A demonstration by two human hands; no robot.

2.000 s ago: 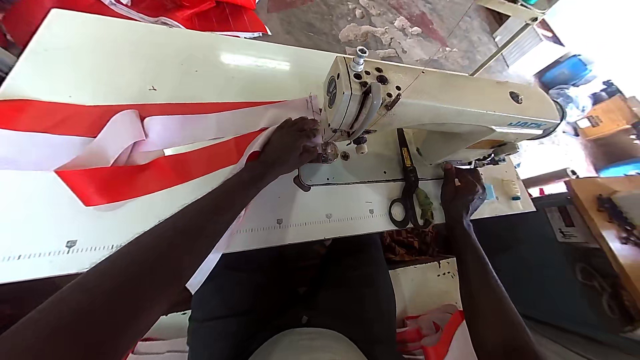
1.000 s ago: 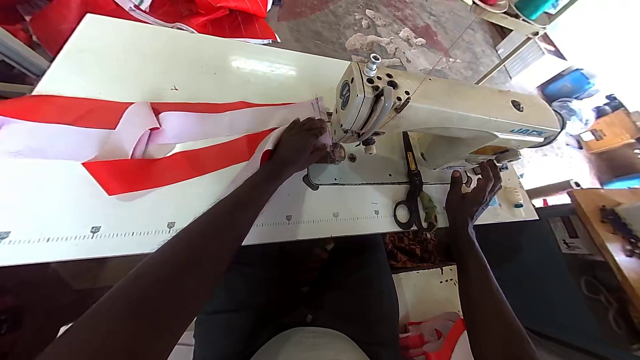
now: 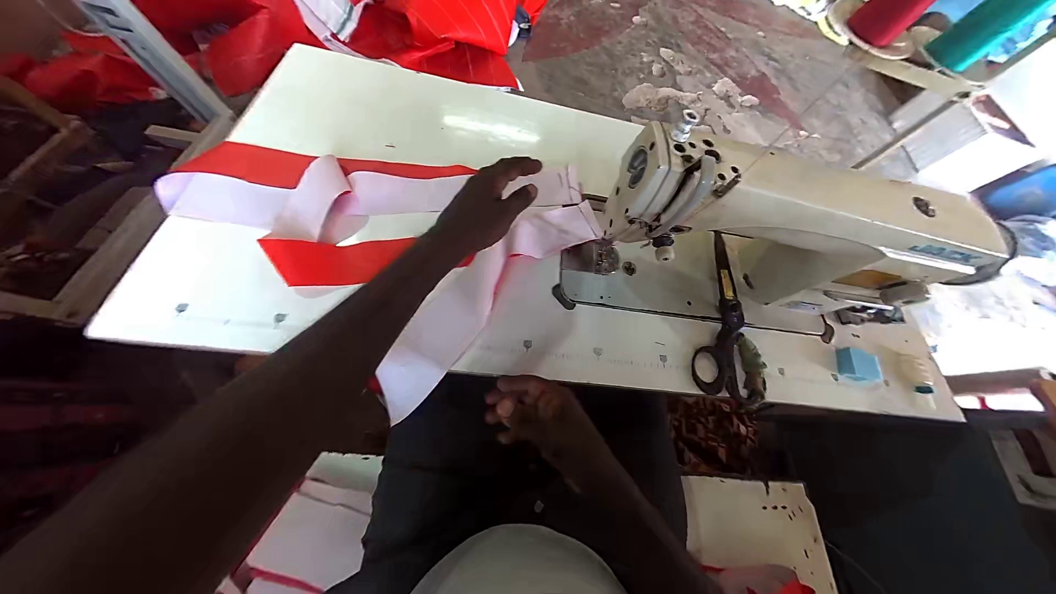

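Observation:
My left hand (image 3: 488, 202) is over the red and white fabric strips (image 3: 338, 260), left of the needle area, its thumb and finger apart. The strips lie folded across the white table (image 3: 371, 107), and one white end hangs over the front edge. Their right ends reach the presser foot of the Jack sewing machine (image 3: 833, 198). My right hand (image 3: 536, 412) is above my lap at the table's front edge, fingers curled; whether it holds anything cannot be told. Black-handled scissors (image 3: 726, 330) lie on the machine bed, beside a small greenish object (image 3: 751, 367).
A light blue block (image 3: 858, 364) and a thread spool (image 3: 916, 373) sit at the table's right end. Red material (image 3: 445, 33) is heaped behind the table. Red and green thread cones (image 3: 982, 33) stand at the upper right. White pieces with red edges (image 3: 309, 528) lie below at the left.
My right hand has moved left from beside the machine's right part to above my lap. My left hand has moved away from the needle area, and the strip ends there now show spread apart.

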